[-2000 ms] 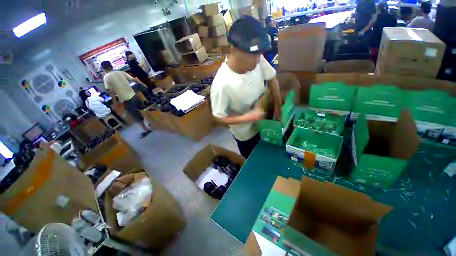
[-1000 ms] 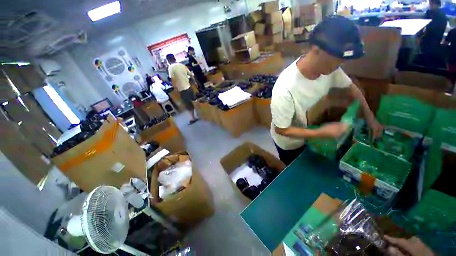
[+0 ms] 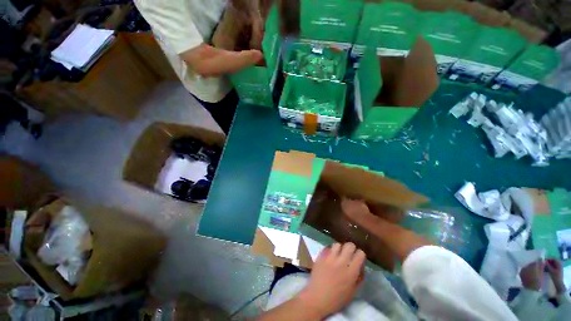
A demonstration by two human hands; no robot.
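Note:
An open retail carton (image 3: 388,188), green printed outside and brown inside, lies on the table with its opening facing up and right. Its printed flap side (image 3: 285,200) spreads to the left. My right hand (image 3: 355,210) reaches inside the carton; its fingertips are unclear and I cannot tell if they hold anything. My left hand (image 3: 338,273) is at the carton's near edge, its fingers bent over the edge. A shiny clear plastic piece (image 3: 438,226) lies just right of the carton, partly behind my right forearm.
Green boxes of small clear packets (image 3: 313,103) and another open carton (image 3: 394,116) stand ahead. Upright green lids line the far edge. White packets (image 3: 507,125) and curling white strips (image 3: 494,213) lie right, near another person's hands. A coworker stands far left; a floor carton (image 3: 141,160) holds black items.
The view has swung down and right onto the table. My right hand, earlier low beside shiny plastic at the carton, is now inside it. My left hand has come into view.

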